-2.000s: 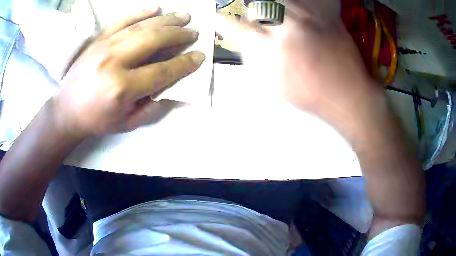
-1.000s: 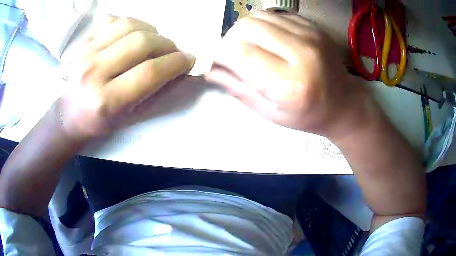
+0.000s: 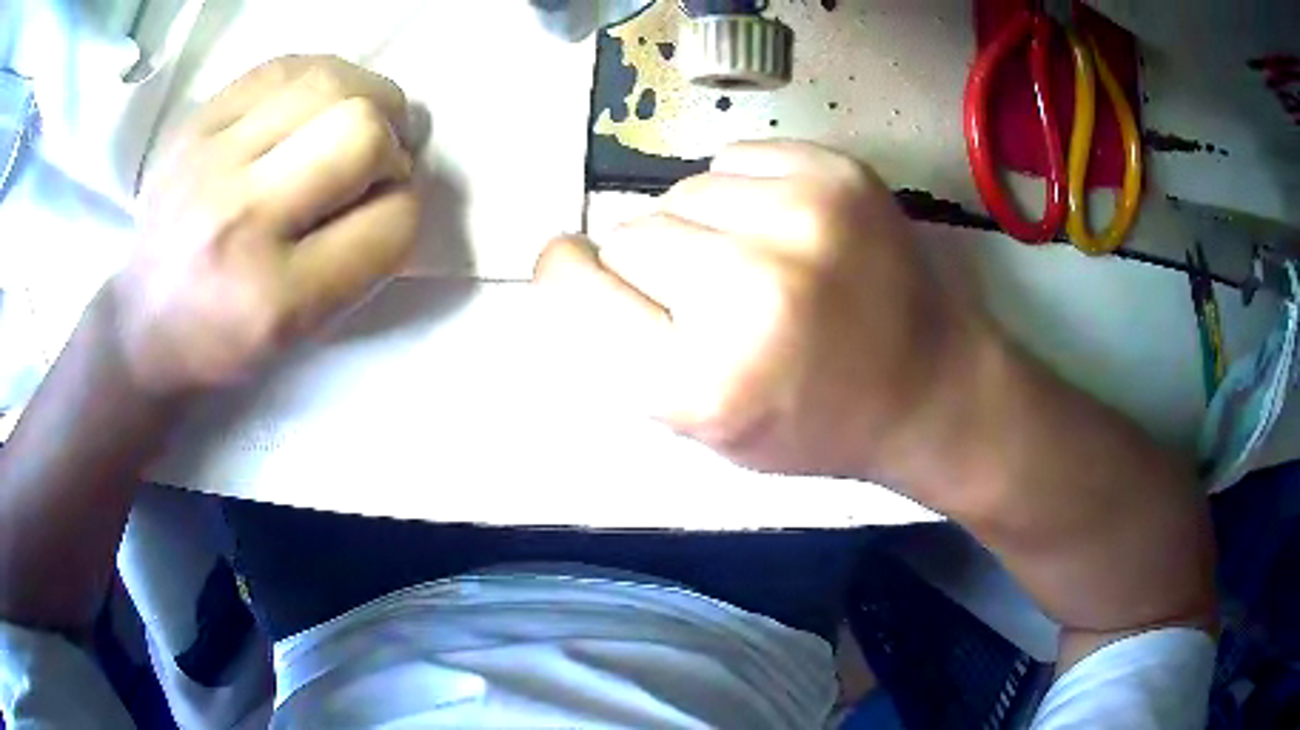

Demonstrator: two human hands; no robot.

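A white garment piece [image 3: 506, 157] lies flat across the machine bed and tabletop, with a straight right edge and a straight front edge. My left hand [image 3: 285, 221] is curled on its left part, fingertips hidden under the hand, so its grip cannot be told. My right hand [image 3: 777, 307] is at the piece's front right corner, with thumb and bent fingers closed on the corner. The ribbed cream knob [image 3: 739, 52] stands above my right hand. The needle area is not visible.
Scissors with a red loop [image 3: 977, 121] and a yellow loop [image 3: 1135, 157] lie on a red patch at the right. The worn machine bed [image 3: 855, 100] has black chips. A thin greenish tool [image 3: 1210, 335] and a pale bundle [image 3: 1257, 399] are at the far right.
My right hand has come down toward the front edge, uncovering the knob and bed. My left hand has shifted slightly left, away from my right. The cloth's front corner now shows lower and further left.
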